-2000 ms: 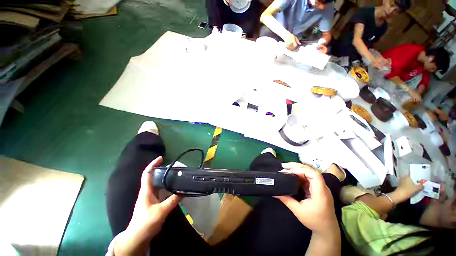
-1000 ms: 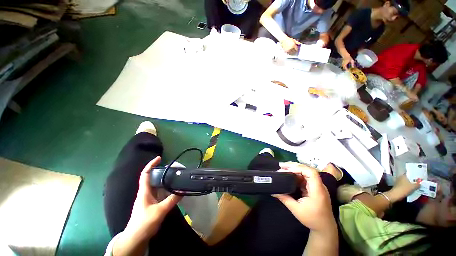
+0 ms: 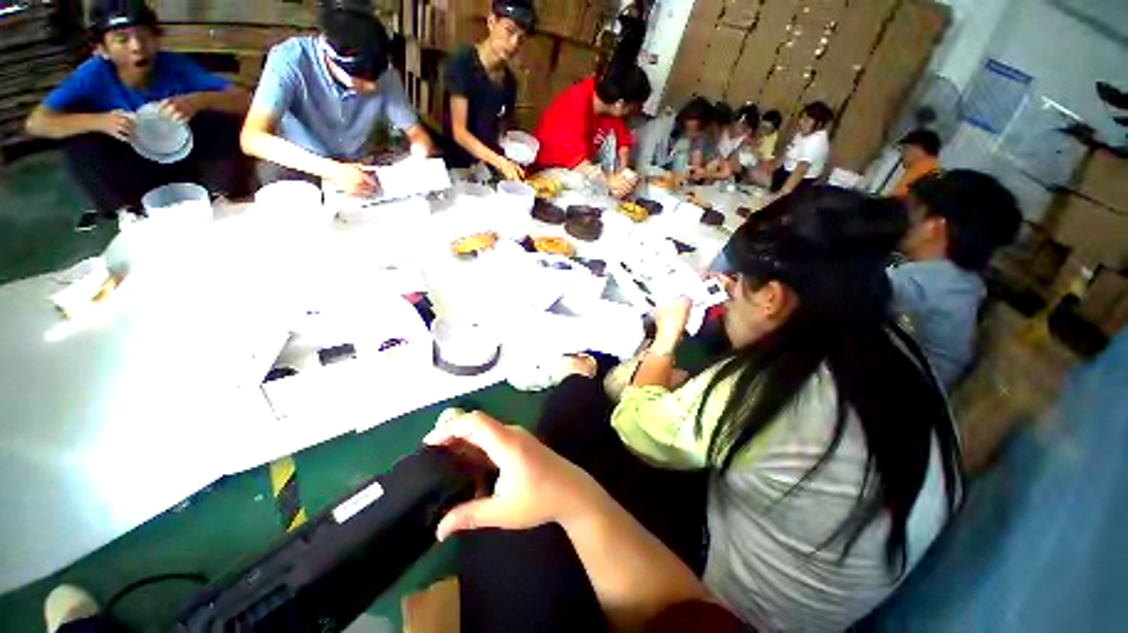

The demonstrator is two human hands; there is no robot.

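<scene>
The long black device [image 3: 324, 559] lies slanted at the bottom left of the view, cut off by the lower edge. A small white label and slots show on its side. Part of its thin black cable [image 3: 155, 579] loops at the far lower left. My right hand [image 3: 513, 476] grips the device's right end, thumb below and fingers above. My left hand is out of the picture.
A white-covered surface [image 3: 161, 408] holds an open white box [image 3: 340, 359], a round tub [image 3: 465, 344] and yellow-orange rolls [image 3: 553, 246]. A person with long dark hair [image 3: 823, 420] sits close on the right, holding a printed card. Several people sit across the far side.
The view has swung up and to the right. The device now appears lower left and slanted, and my left hand has left the picture. My right hand still holds the device.
</scene>
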